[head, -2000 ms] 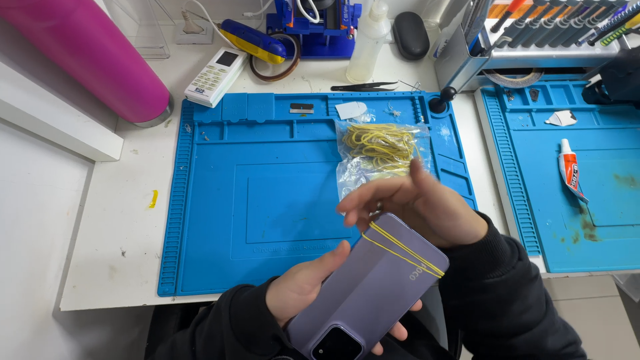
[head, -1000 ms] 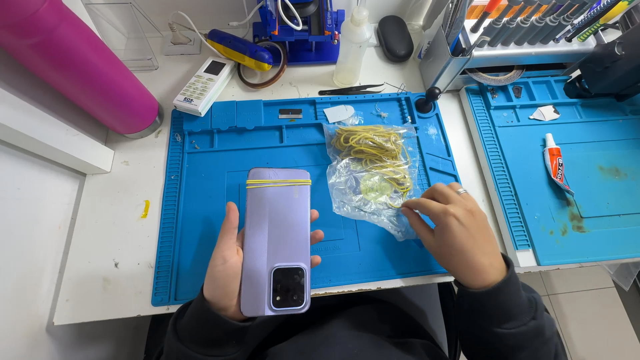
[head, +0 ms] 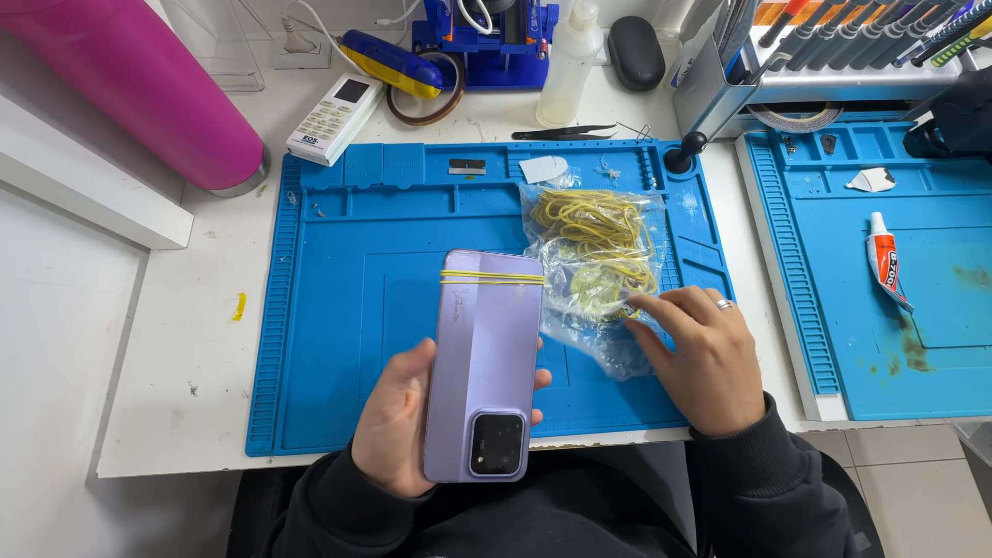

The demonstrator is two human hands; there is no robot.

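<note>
My left hand (head: pixel 399 415) holds a lilac smartphone (head: pixel 457 364), back side up, with its camera block at the end nearest me. Yellow rubber bands (head: pixel 492 277) are wrapped across the phone's far end. A clear plastic bag (head: pixel 604 341) lies on the blue silicone repair mat (head: pixel 333 310), right of the phone, with a bundle of yellow rubber bands (head: pixel 593 221) inside. Over the bag's near right part is my right hand (head: pixel 701 349), thumb and forefinger close together at its edge by a bit of yellow band. Whether they grip it is unclear.
Behind the mat lie black tweezers (head: pixel 562 133), a white keypad device (head: pixel 337 116), a tape roll (head: pixel 426 93) and a clear bottle (head: pixel 570 70). A magenta cylinder (head: pixel 155 93) stands at left. On the second mat (head: pixel 953 310) at right is a glue tube (head: pixel 886 260).
Two seconds ago both hands were at the tilted phone. My right hand has since moved right to the bag, and the phone is now held nearly upright in the view.
</note>
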